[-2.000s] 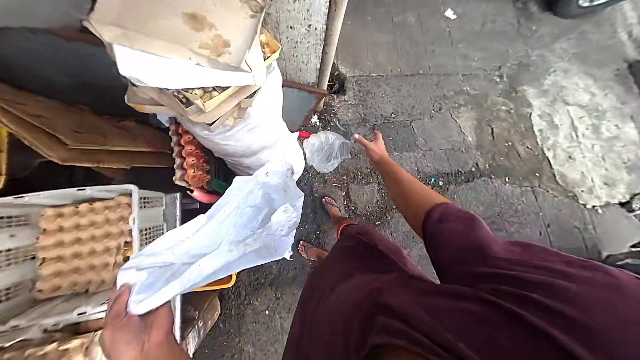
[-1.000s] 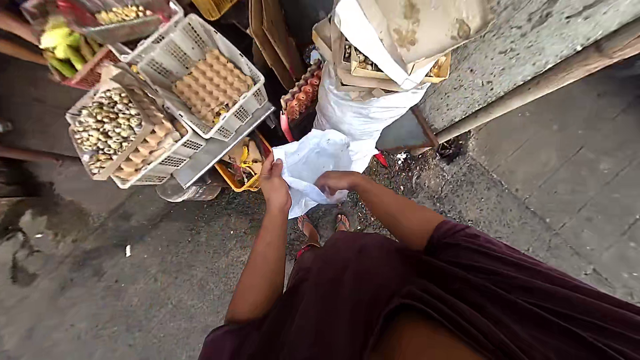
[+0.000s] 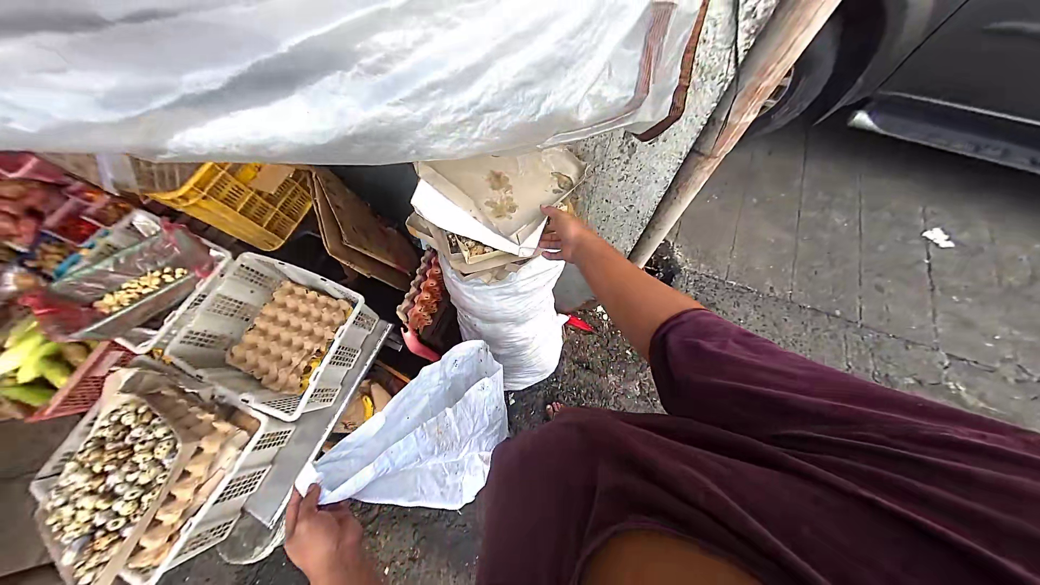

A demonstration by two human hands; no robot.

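Observation:
My left hand (image 3: 325,532) pinches the edge of a white plastic sack (image 3: 431,439), which hangs with its mouth spread. At the upper middle my right hand (image 3: 566,236) touches the edge of a stained cardboard box flap (image 3: 504,191); whether its fingers grip the flap I cannot tell. That cardboard lies on top of a full white woven sack (image 3: 512,325) standing on the ground. Small speckled eggs show under the flap. Beside the full sack is a stack of egg trays (image 3: 424,296) with reddish-brown contents.
Left stand a white crate (image 3: 207,345) with an empty-looking egg tray, a box of quail eggs (image 3: 122,463) and a yellow crate (image 3: 236,203). A pale tarpaulin (image 3: 366,81) hangs above. A pole (image 3: 723,138) leans by a concrete post, with a dark car (image 3: 951,73) beyond it.
My right hand has moved from the white sack to the cardboard on top of the full sack. My left hand still holds the white sack. The view has turned.

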